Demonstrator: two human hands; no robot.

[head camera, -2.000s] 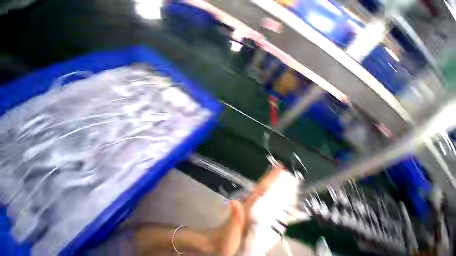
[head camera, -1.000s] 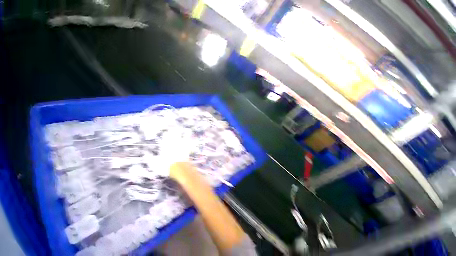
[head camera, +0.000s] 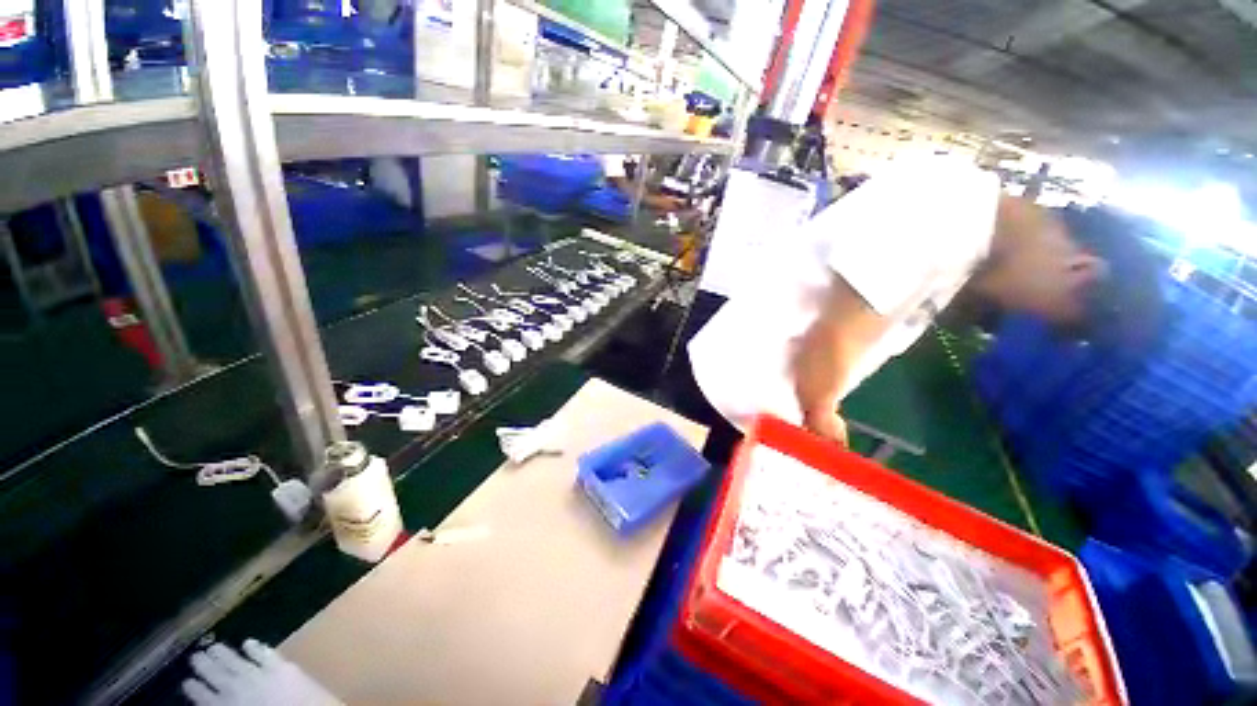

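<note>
My left hand [head camera: 248, 676], in a white glove, is cut off by the bottom edge at the lower left. Its fingers are a little apart over the near end of the belt, and nothing shows in it. My right hand is not in view. White power adapters [head camera: 473, 381] with coiled leads stand in a row on the dark green conveyor belt [head camera: 152, 552]. One adapter [head camera: 292, 499] lies nearer, left of the metal post. A crumpled white piece [head camera: 524, 441] lies on the beige bench [head camera: 483, 579].
A white bottle [head camera: 361, 508] stands by the metal post [head camera: 255, 221]. A small open blue box [head camera: 641, 476] is on the bench end. A red tote [head camera: 772, 648] of whitish cords sits at the right. A person in a white shirt [head camera: 882, 262] bends behind it, near blue totes [head camera: 1103, 400].
The view has swung right, from the blue tote of adapters to the bench, belt and red tote. The gloved hand seen in the blue tote now shows at the lower left, outside it.
</note>
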